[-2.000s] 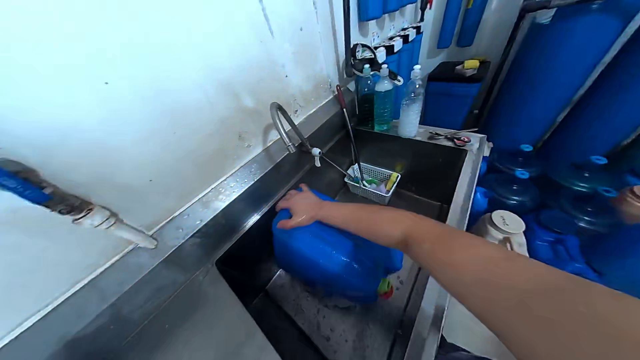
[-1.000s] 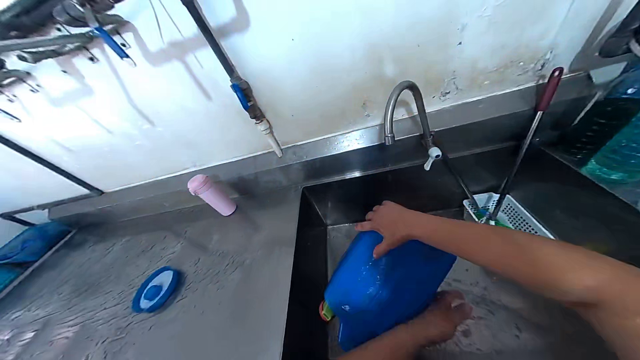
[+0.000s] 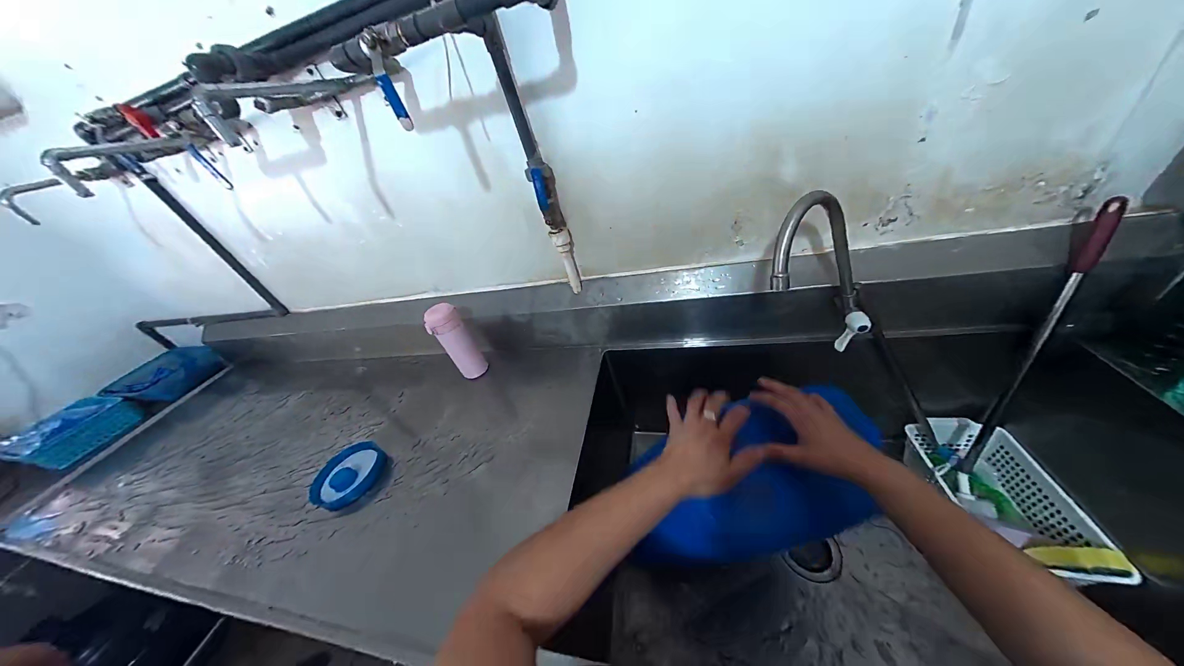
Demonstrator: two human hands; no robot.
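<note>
A blue plastic jug lies in the stainless steel sink, blurred by motion. On its upper left rests my left hand, fingers spread and a ring on one finger. My right hand lies on the top of the jug, beside the left, its fingers also apart. Neither hand's fingers close around a handle that I can see. The jug's cap is hidden. Behind the jug a curved metal faucet with a white tap handle rises at the sink's back edge. A drain hole shows below the jug.
A white perforated basket right of the jug holds a yellow sponge and a long brush with a dark red handle. The wet steel counter bears a pink bottle and a blue round lid. Pipes line the wall.
Both hands now lie on top of the jug; one second ago one was low at its side. The jug has turned, and its red and green cap no longer shows. The view has swung left.
</note>
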